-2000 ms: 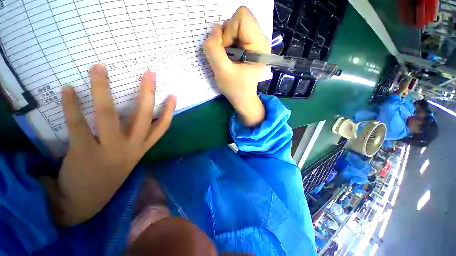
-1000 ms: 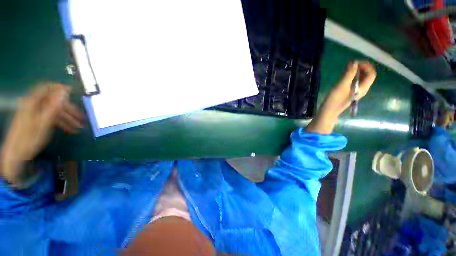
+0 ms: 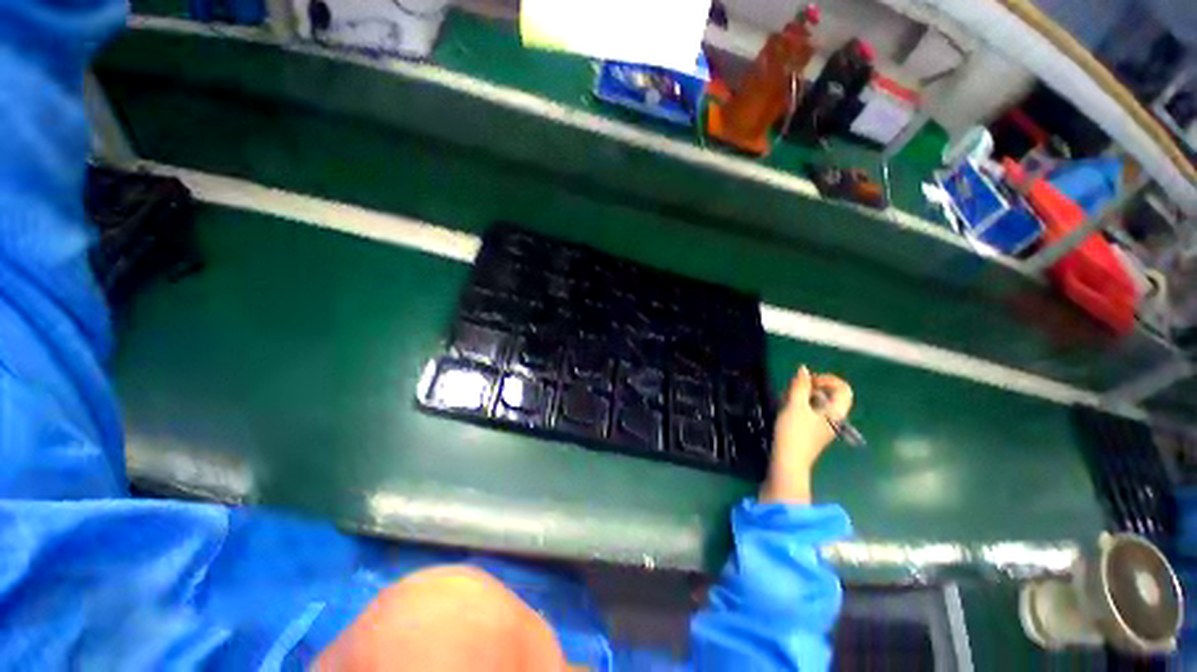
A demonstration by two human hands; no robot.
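Note:
The black blister tray (image 3: 610,348) lies flat on the green bench in front of me, with glossy square pockets. My right hand (image 3: 807,427) is just right of the tray's right edge and holds the pen (image 3: 838,418) in its fingers. My left hand is out of the picture; only a raised blue sleeve shows at the left edge. The clipboard with the record sheet is not on the tray. A bright white and yellowish sheet (image 3: 617,26) shows at the top edge, at the shelf; I cannot tell if it is the record sheet.
A shelf (image 3: 525,108) runs along the back, with an orange bottle (image 3: 765,85), dark bottle (image 3: 836,89), blue boxes and a red item (image 3: 1083,256). A beige fan (image 3: 1132,593) stands at lower right. Black trays (image 3: 1126,466) lie at far right; a dark bundle (image 3: 138,236) at left.
The clipboard has left the bench area over the tray, uncovering the tray. My left hand has gone out of view, its arm now raised. The view has shifted toward the back shelf. My right hand still holds the pen.

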